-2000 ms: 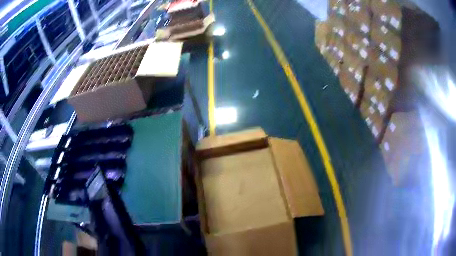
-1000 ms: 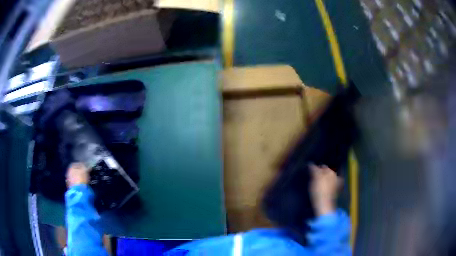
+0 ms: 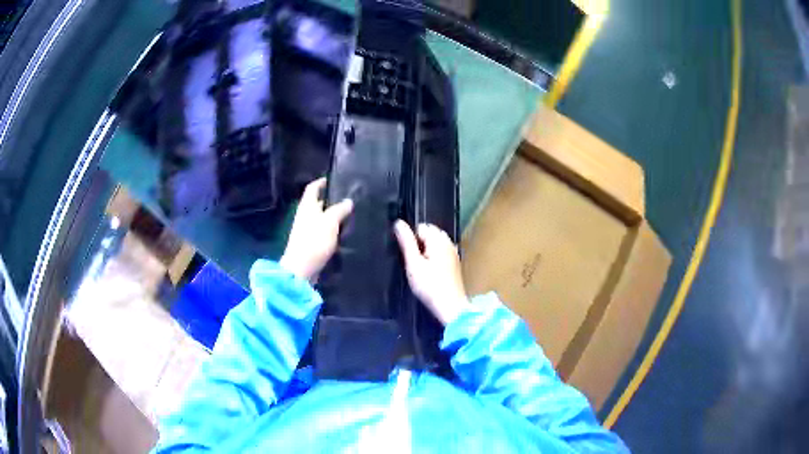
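A long black plastic housing (image 3: 371, 160) lies lengthwise in front of me, its near end close to my body. A second dark housing edge (image 3: 437, 151) shows along its right side. My left hand (image 3: 312, 232) grips the left edge, thumb on top. My right hand (image 3: 432, 264) is at the right side of the housing, thumb on top, its fingers partly hidden. More black housings (image 3: 239, 97) with shiny inner areas lie to the left on the green-topped bench (image 3: 483, 97).
An open brown carton (image 3: 550, 239) stands right of the bench, beside a yellow floor line (image 3: 710, 239). A blue bin (image 3: 208, 301) and a pale carton flap (image 3: 133, 324) are at the lower left. A metal rail (image 3: 66, 208) curves along the left.
Both hands have come together in front of me on the housing; before, they were far apart, the right one with a black housing over the carton. The view has turned and moved closer.
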